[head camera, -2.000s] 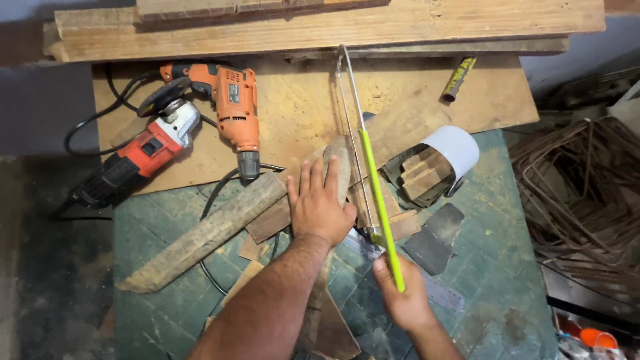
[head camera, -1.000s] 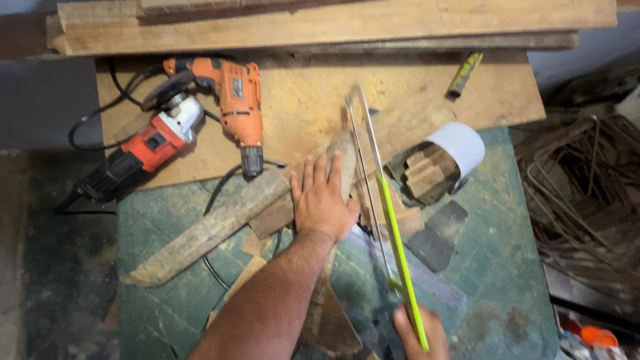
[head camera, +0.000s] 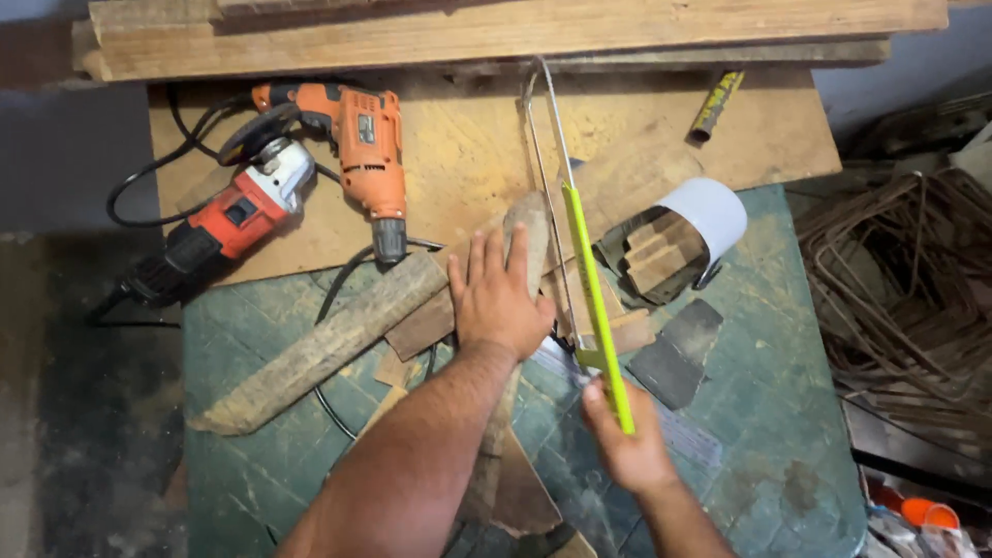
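Note:
My left hand (head camera: 500, 298) lies flat, fingers spread, on the end of a rounded wooden piece (head camera: 528, 221) that rests across other wood scraps. My right hand (head camera: 628, 438) is closed round the handle end of a hacksaw with a lime-green frame (head camera: 590, 287). The saw points away from me, its thin blade along the right side of the wood under my left hand. Whether the blade touches that wood cannot be told. A long rough piece of wood (head camera: 333, 349) slants down to the left from near my left fingers.
An orange drill (head camera: 372, 155) and a red angle grinder (head camera: 240, 213) with black cords lie at the left on a plywood board (head camera: 465, 132). A white tub (head camera: 709, 213) holds wood strips. Sandpaper (head camera: 682, 353) lies on the green table (head camera: 752, 434); long planks (head camera: 496, 35) span the far edge.
My right hand with the hacksaw first came back toward me, then moved forward again. My left hand has stayed on the wood.

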